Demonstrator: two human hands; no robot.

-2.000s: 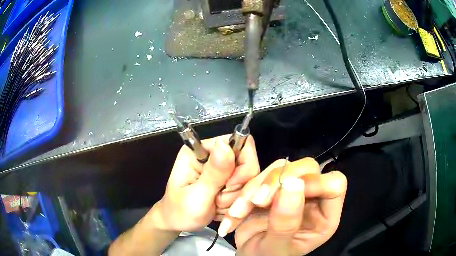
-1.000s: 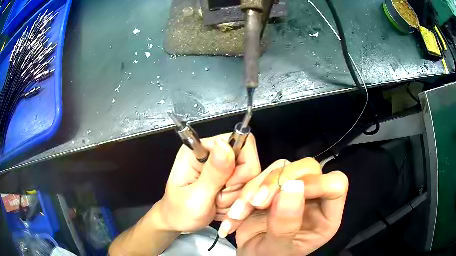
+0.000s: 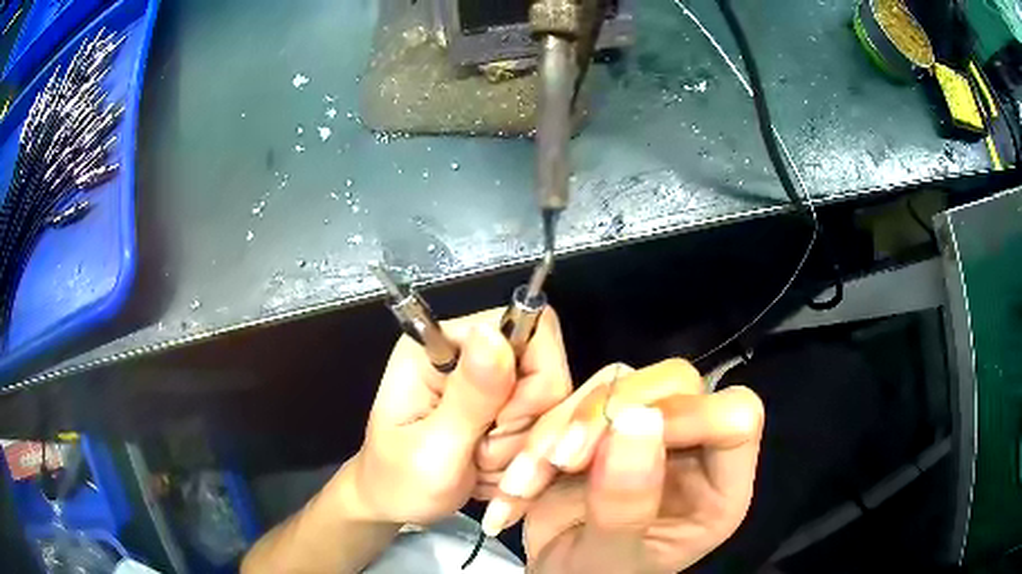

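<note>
My left hand (image 3: 431, 432) holds two silver-and-black plug connectors, fanned apart. The left connector (image 3: 420, 325) points up and left over the bench edge. The right connector (image 3: 523, 312) points up at the soldering iron (image 3: 553, 135), its end at the iron's dark tip. My right hand (image 3: 644, 460) is beside and partly against my left hand, with solder wire (image 3: 773, 297) pinched between thumb and fingers; the wire curves up to the right. A short black cable end (image 3: 475, 551) hangs below my hands.
A blue tray (image 3: 107, 252) at the left holds bundled cables. Behind the iron is a crusted stand base (image 3: 415, 95). A thick black cord (image 3: 768, 112) crosses the bench. A round tin (image 3: 897, 34) and yellow block (image 3: 956, 99) lie at the right. Pale specks dot the bench.
Both hands, the connectors and the iron sit slightly further left in the picture. The right connector stays at the iron tip and the grips look the same.
</note>
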